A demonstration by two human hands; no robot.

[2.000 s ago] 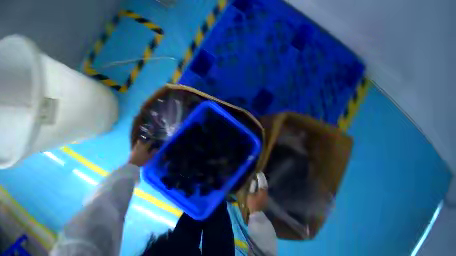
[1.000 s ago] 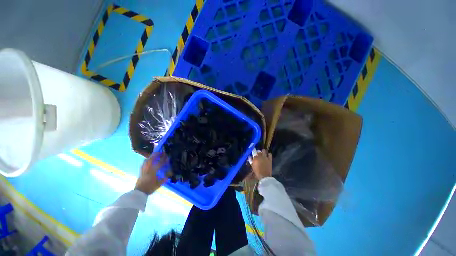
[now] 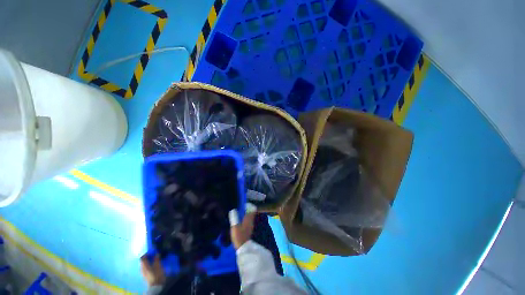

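Observation:
A deep blue plastic bin (image 3: 241, 184) filled with small black plastic parts (image 3: 193, 210) is held up in front of my body, slightly blurred. My left hand (image 3: 152, 271) grips its lower left corner. My right hand (image 3: 243, 226), with white finger cots on the fingertips, grips its right side. Behind the bin, an open cardboard carton (image 3: 253, 102) holds clear plastic bags (image 3: 196, 124) with dark contents, gathered at their tops. The bin hides the carton's lower left part.
A second open carton (image 3: 391, 155) with a clear bag of dark parts stands at the right. A blue pallet (image 3: 259, 55) lies beyond both. A large white bucket (image 3: 75, 115) stands at the left. Yellow-black tape marks the blue floor. A cable hangs near my legs.
The bin has moved from above the left carton down and left toward my body and turned more upright in view. Both hands moved with it. The bags beneath are now uncovered.

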